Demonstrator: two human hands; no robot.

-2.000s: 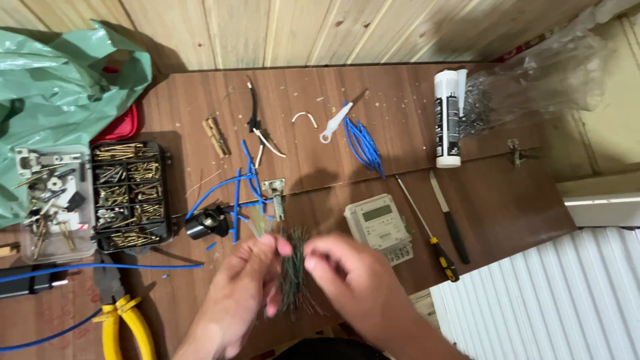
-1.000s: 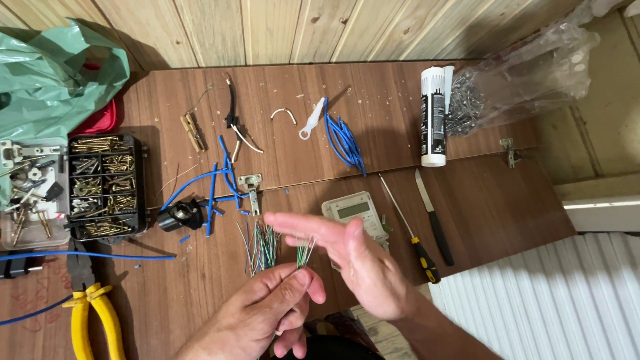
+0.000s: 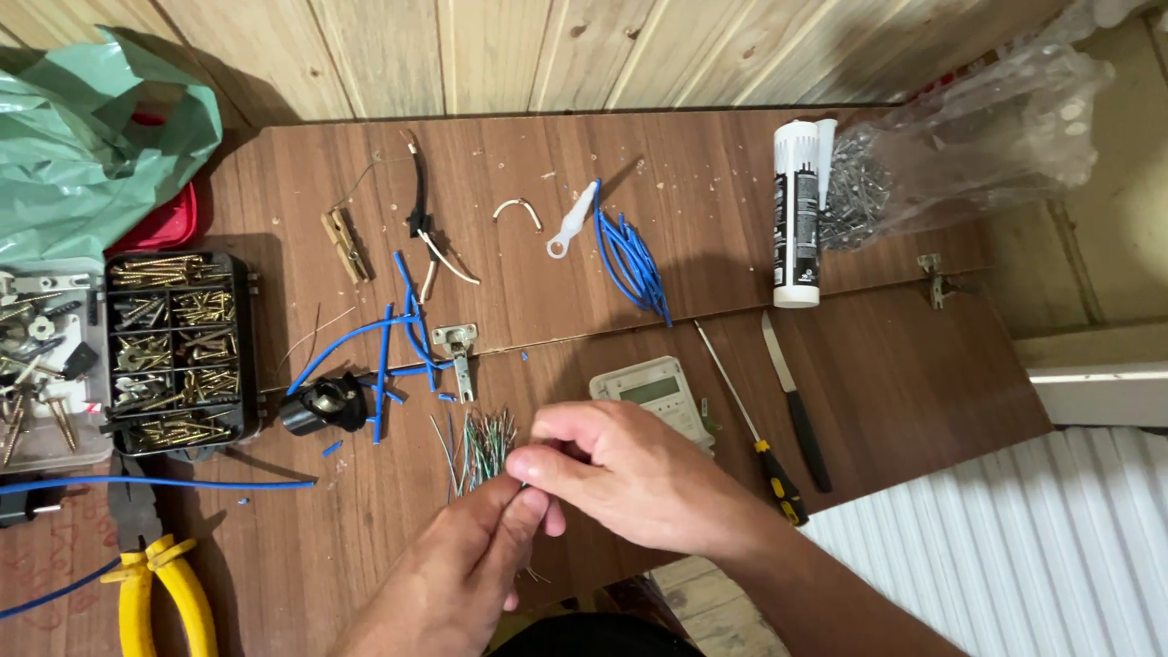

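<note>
My left hand is closed on some thin wires, whose fine ends show below the fingers; most of them are hidden. My right hand meets it at the fingertips, thumb and fingers pinched over the top of the same wires. Just behind my left hand, a bundle of thin green and bluish wires lies on the brown wood-grain board. A white electronic meter with a display lies partly behind my right hand. A metal cabinet hinge and a black lamp socket are to the left.
Yellow-handled pliers, a screw organizer and a green plastic bag are on the left. Blue wire pieces lie farther back. To the right are a screwdriver, a knife, a sealant cartridge and a bag of nails.
My right hand, flat with its fingers extended a second ago, has bent its fingers and come down onto the wires at my left hand. The bundle on the board was between my hands in the earliest frame.
</note>
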